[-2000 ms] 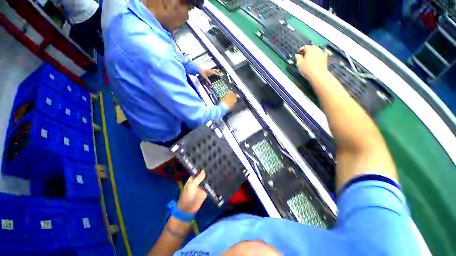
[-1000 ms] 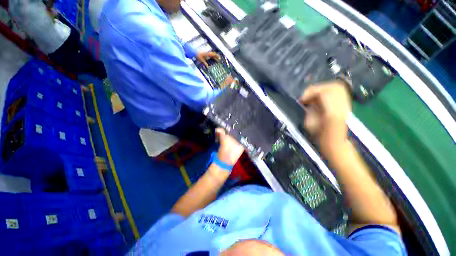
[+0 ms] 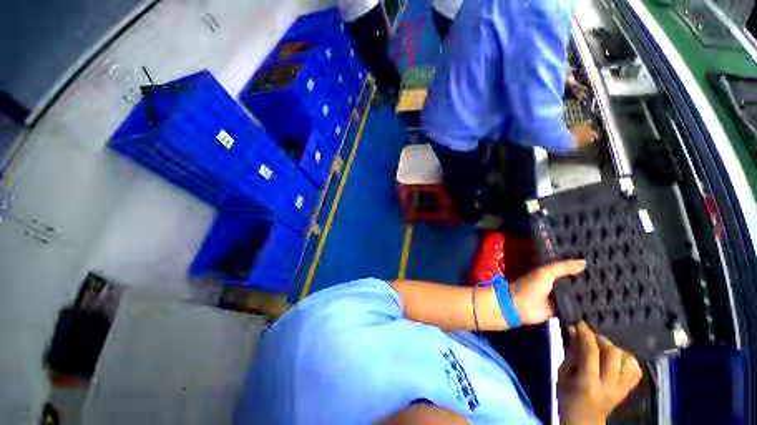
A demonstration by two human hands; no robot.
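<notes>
A black solder pallet (image 3: pixel 614 257) with rows of dark raised shapes lies tilted over the rail line at the right. Small pale clips show at its corners and edge. My left hand (image 3: pixel 535 295), with a bright blue strap at the wrist, grips its left edge, thumb on top. My right hand (image 3: pixel 598 373) is at its near edge, fingers curled against the edge near the left corner. The fingers under the pallet are hidden.
A person in a blue shirt (image 3: pixel 498 79) stands at the rail (image 3: pixel 610 108) ahead. The green belt (image 3: pixel 693 50) runs at far right. Blue crates (image 3: pixel 224 141) stand at left, with a white-topped red stool (image 3: pixel 419 166) on the floor. A blue bin (image 3: pixel 710 386) sits at lower right.
The view has swung left, bringing more crates and floor in. My right hand has moved from beside the belt to the near edge of the pallet. My left hand still holds a pallet.
</notes>
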